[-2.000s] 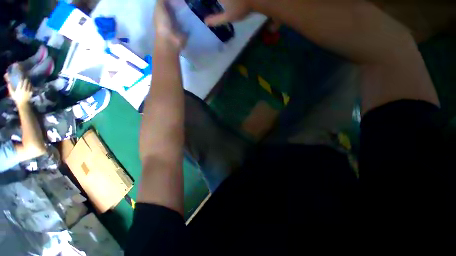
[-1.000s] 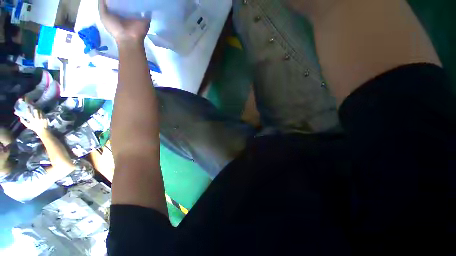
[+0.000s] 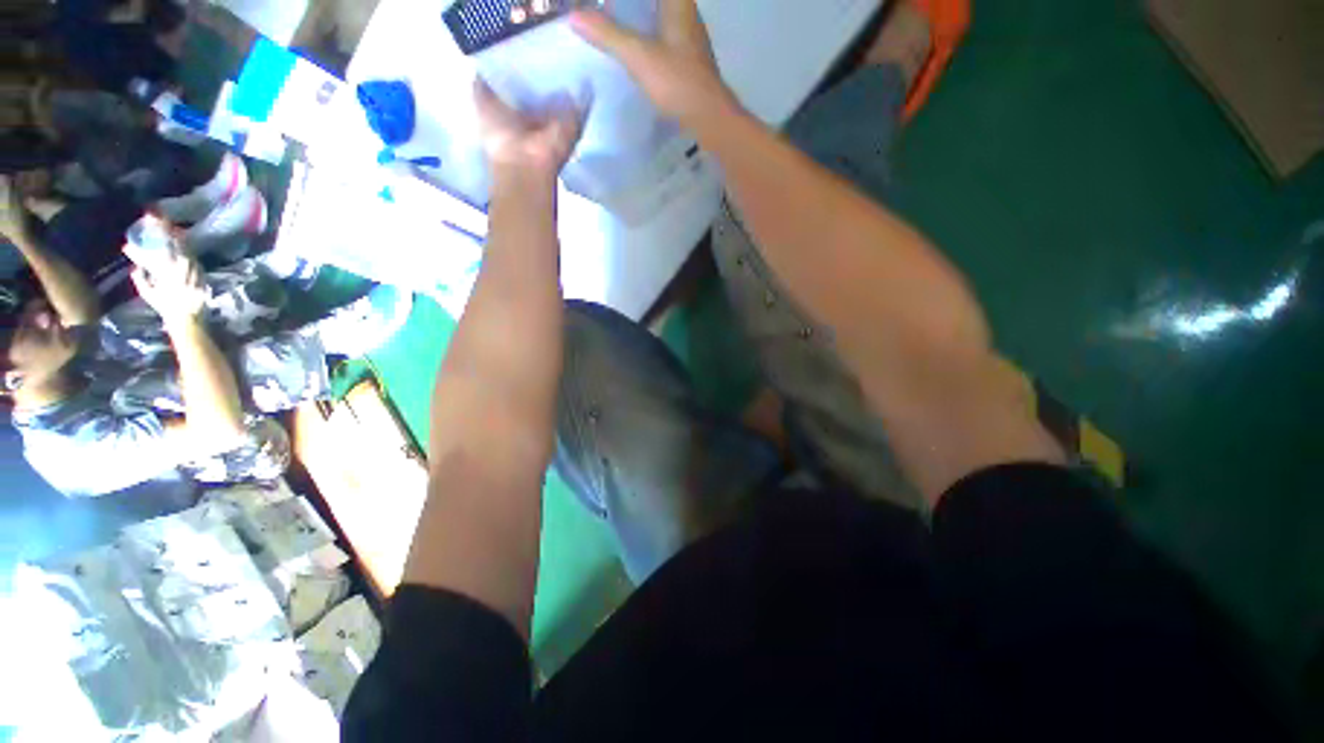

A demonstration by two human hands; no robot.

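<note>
A product with a black end (image 3: 505, 21), dotted like a grille and with small pale round marks, shows at the top edge, partly cut off. A whitish translucent body or bag (image 3: 617, 138) with small dark print lies below it over the white board. My left hand (image 3: 532, 128) is at the near side of the product, its fingers partly hidden against the whitish material. My right hand (image 3: 661, 61) is at the right, its thumb on the black end and its fingers cut off by the top edge.
The white board (image 3: 581, 261) carries a blue crumpled cloth (image 3: 386, 111) and white papers (image 3: 363, 218). Blue-and-white boxes (image 3: 283, 95) lie at upper left. A seated person (image 3: 160, 349) works at left above grey-white wrapped bundles (image 3: 160, 610). Cardboard (image 3: 363, 472) lies on the green floor (image 3: 1075, 203).
My right hand has come back into view at the product after being out of the picture a second ago. The black end shows again at the top. The view has shifted.
</note>
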